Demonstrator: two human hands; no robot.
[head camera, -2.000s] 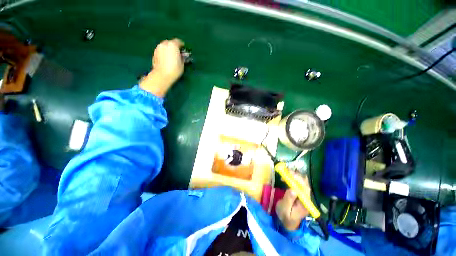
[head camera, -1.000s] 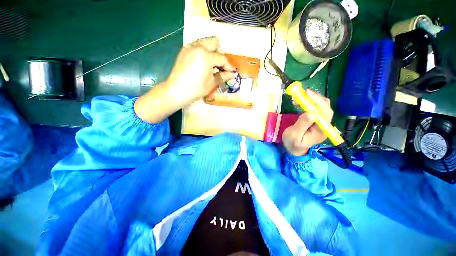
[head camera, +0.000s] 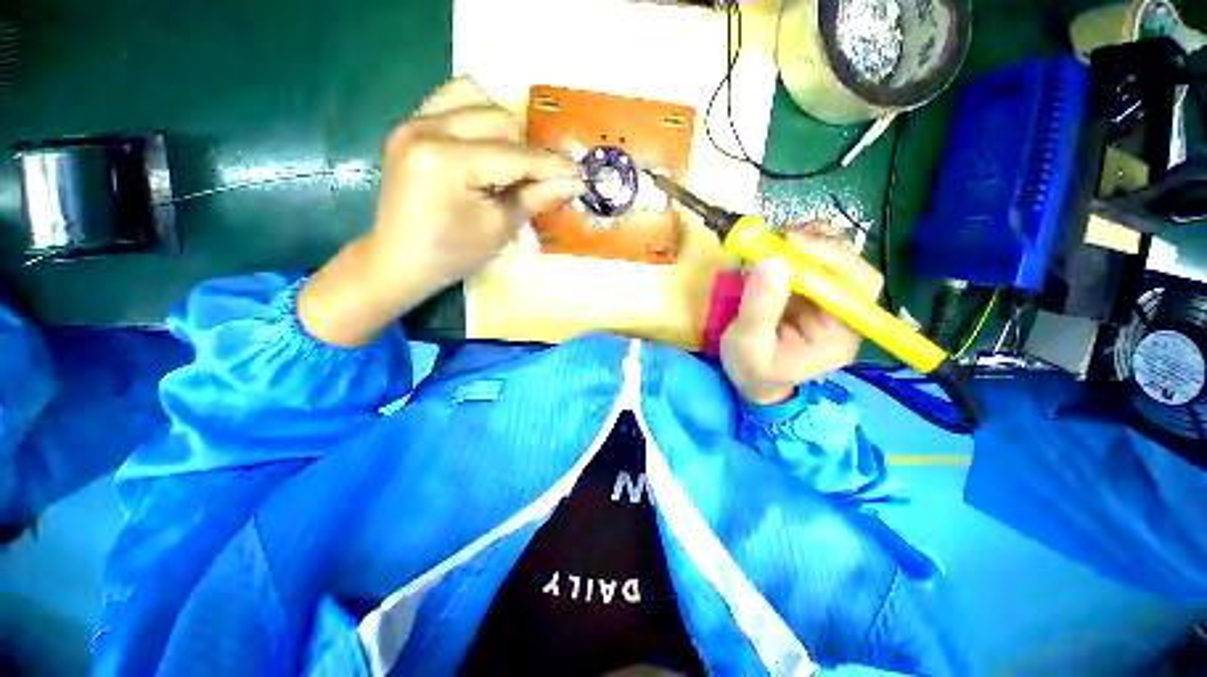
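The orange soldering jig (head camera: 556, 119) holds a small dark ring part with a silvery white centre (head camera: 612, 181). My left hand (head camera: 457, 199) is at the jig's left side, thumb and finger pinched at the ring's left edge. The thin solder wire (head camera: 271, 183) runs from the solder spool (head camera: 93, 199) to this hand; its end at the fingertips is too small to see clearly. My right hand (head camera: 794, 318) grips the yellow soldering iron (head camera: 841, 298). Its thin tip points left and ends close to the ring's right edge; whether it touches cannot be told.
The jig lies on the cream base board (head camera: 510, 311). The round tin of silvery shavings (head camera: 874, 46) is at the upper right. A pink-red block (head camera: 724, 307) is beside my right hand. The blue soldering station (head camera: 1006, 172) and a black fan (head camera: 1171, 364) stand further right.
The iron's tip has moved left to the ring. My left hand has drawn back left from over the ring. Two seconds ago it was reaching far up the bench by a small part.
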